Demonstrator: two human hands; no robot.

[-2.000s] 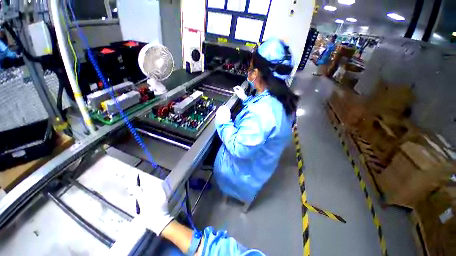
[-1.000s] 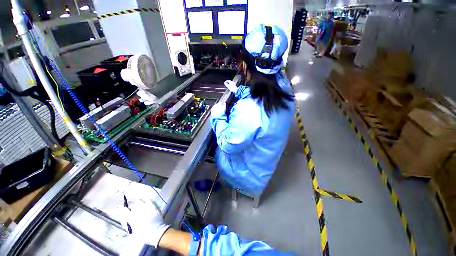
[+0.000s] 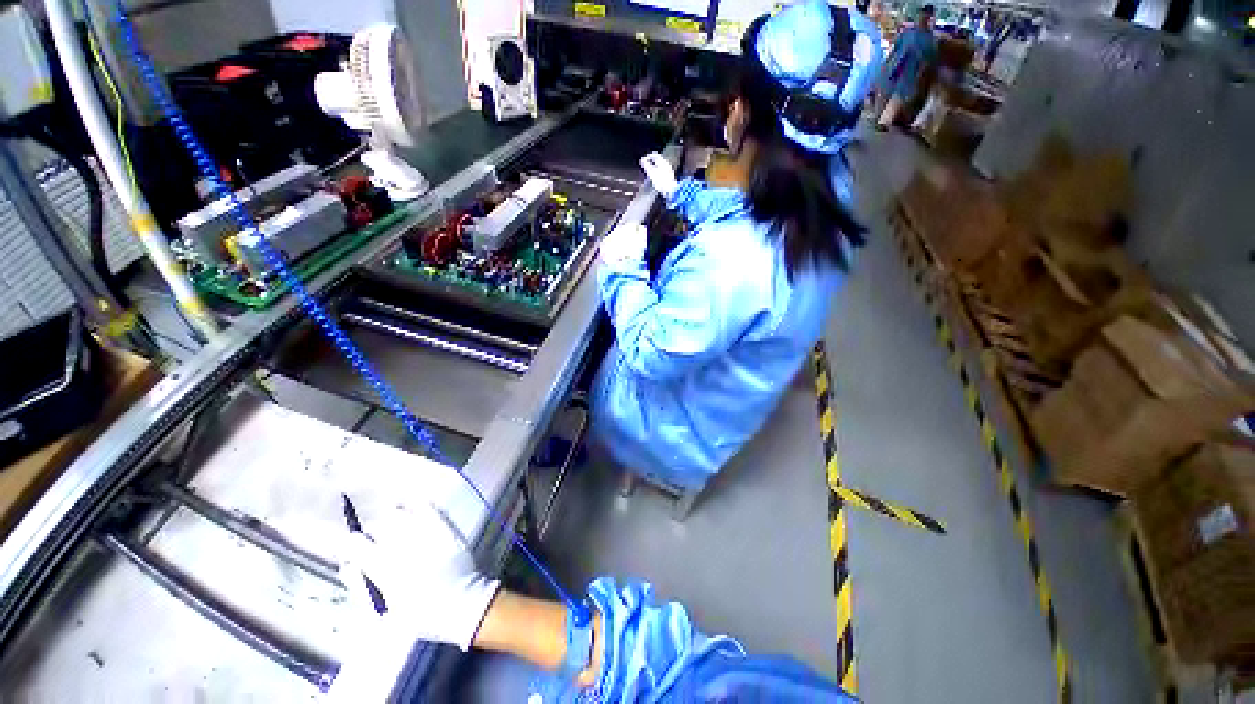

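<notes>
My right hand (image 3: 430, 585), in a white glove with a blue strap at the wrist, reaches in from the bottom over the near conveyor section. It holds a thin black tool (image 3: 373, 594); a second dark tip shows above, and the part between is lost in the glare of the glove. The fingers are washed out against the bright bed plate (image 3: 262, 461). Two dark cross shafts (image 3: 227, 612) lie left of the hand. A coiled blue cord (image 3: 344, 351) hangs over the line, with a thin strand down to the wrist. My left hand is not in view.
A coworker (image 3: 716, 303) in a blue smock sits at the rail, gloved hands near a populated green circuit board (image 3: 502, 248). Another board (image 3: 282, 241) lies on the far ledge beside a white fan (image 3: 372, 103). A black bin (image 3: 41, 378) is left. Cartons (image 3: 1142, 392) and a taped aisle are right.
The view has shifted, and the coworker and the boards sit slightly higher in the picture. The black tool is tilted more. My right hand stays over the near section, still holding it.
</notes>
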